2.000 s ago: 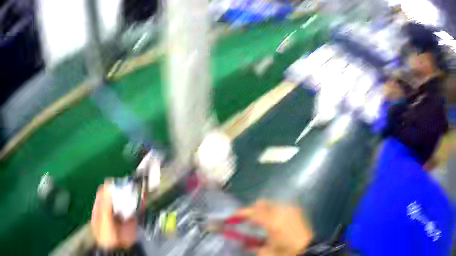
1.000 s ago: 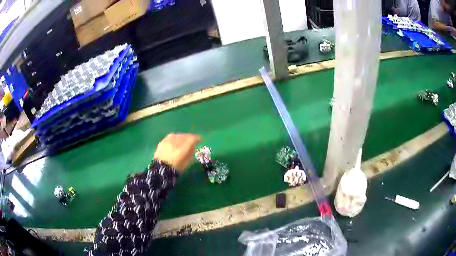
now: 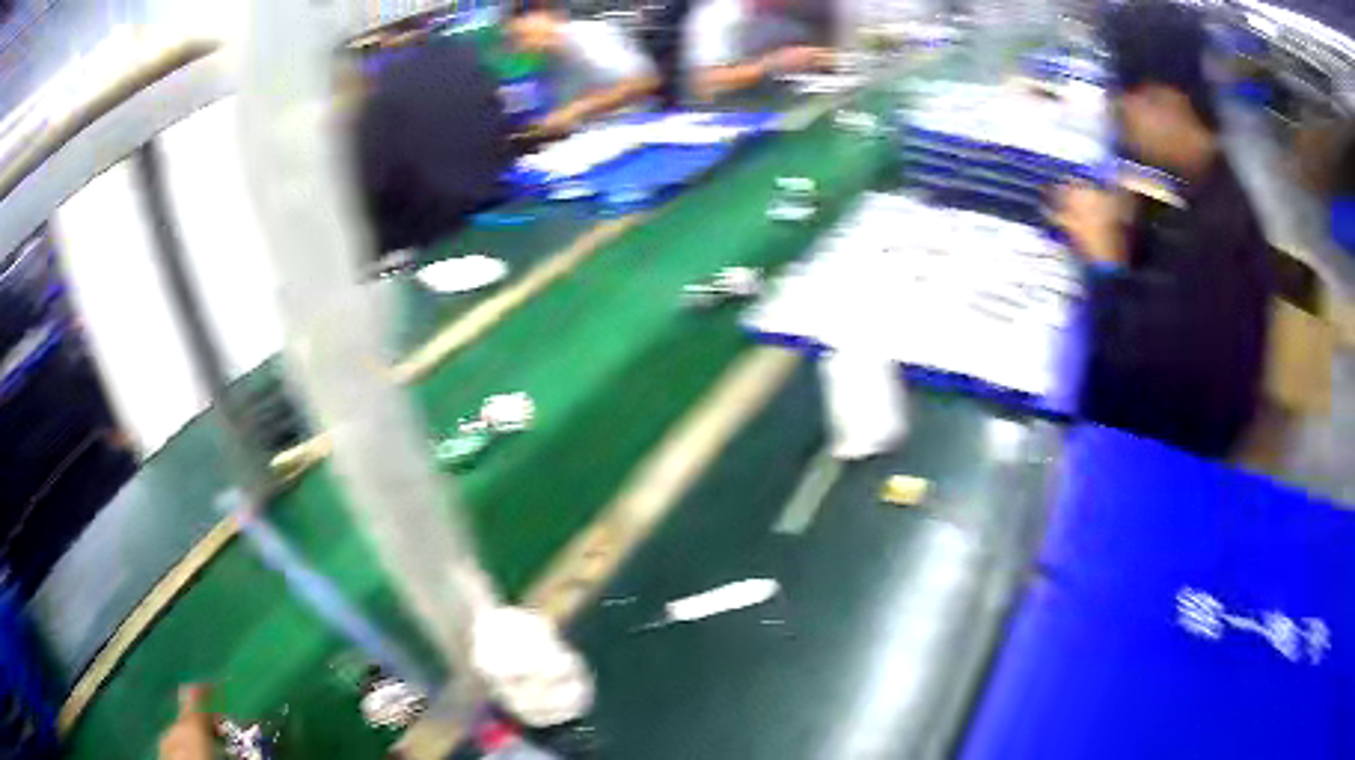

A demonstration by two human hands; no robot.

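The picture is blurred. My left hand (image 3: 189,728) is small and cut off by the bottom edge at the far left, over the green belt. A wired board assembly (image 3: 244,736) lies right beside its fingers; whether they grip it cannot be told. Another wired assembly with a whitish part (image 3: 392,698) is further right, close to the clear strip (image 3: 312,588). My right hand is not in view.
A white post (image 3: 349,356) stands beside a white glue bottle (image 3: 531,665). A white-handled tool (image 3: 722,600), another white bottle (image 3: 862,404) and a yellowish piece (image 3: 904,489) are on the side table. Trays (image 3: 929,297), a seated person (image 3: 1174,282) and a blue cover (image 3: 1159,594) are at right.
The view has swung right, so the post and belt now slant on the left. My left hand now shows at the bottom left edge, with its sleeve out of view.
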